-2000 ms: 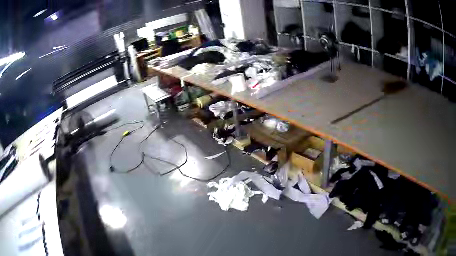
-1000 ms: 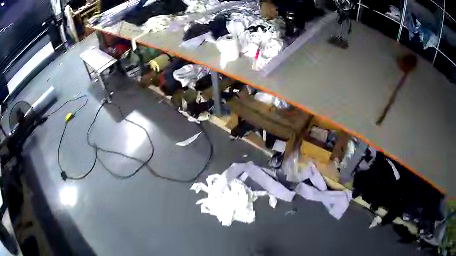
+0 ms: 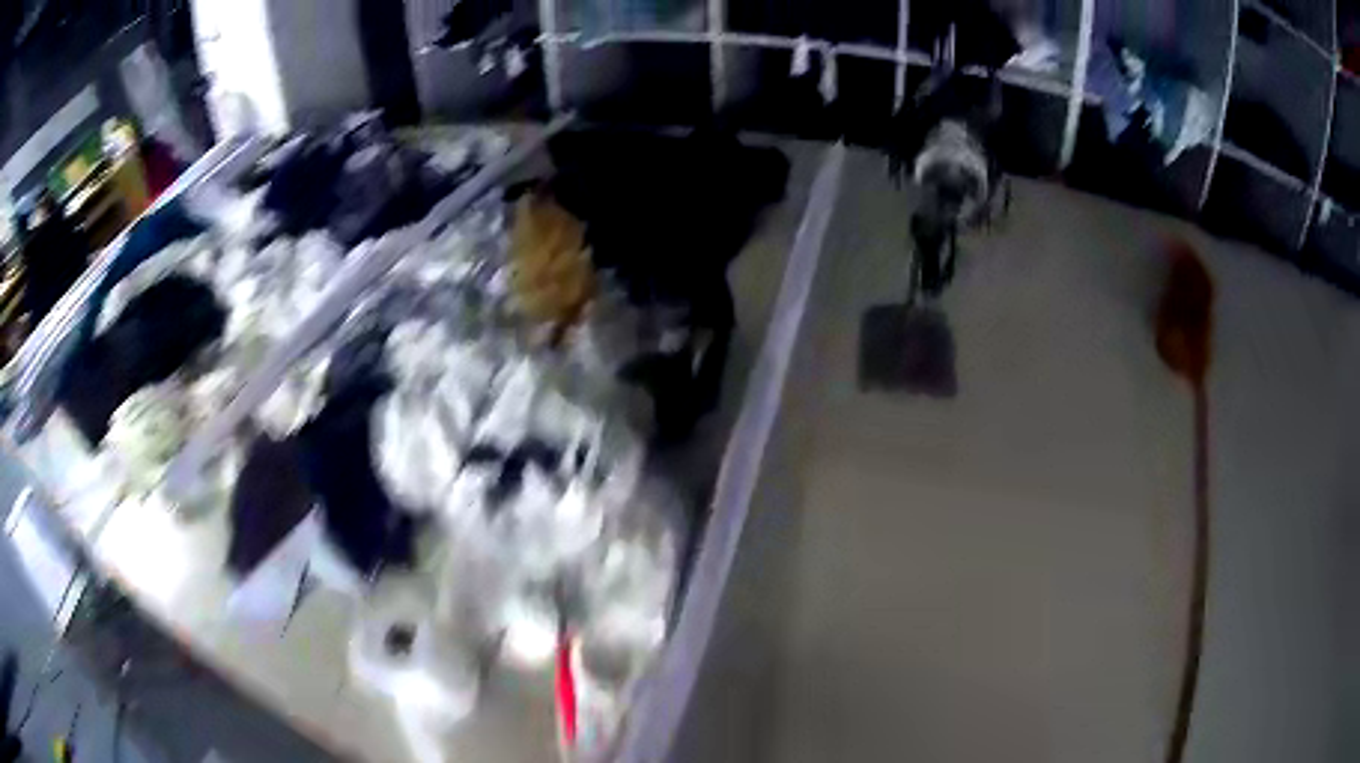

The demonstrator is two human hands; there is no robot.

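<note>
Neither of my hands is in view. Nearest in front of me is a cutting table [image 3: 955,581] with a heap of crumpled white scraps [image 3: 492,388] on its left part. Dark cloth [image 3: 351,462] lies among the scraps. A white roll [image 3: 395,641] with a dark core hole stands at the near left, and a thin red item [image 3: 565,686] lies beside it. A long pale strip [image 3: 761,403] runs from front to back, right of the heap. The picture is blurred.
A cutting machine [image 3: 943,194] stands on a flat base plate at the back. A brown stain or object with a long thin tail [image 3: 1187,328] is at the right. A large black cloth pile [image 3: 656,194] lies at the back. Wire racks [image 3: 1074,90] stand behind the table.
The view has turned right and up and moved closer to the table. The floor scraps and most of the cord have left the picture; the table now fills most of it.
</note>
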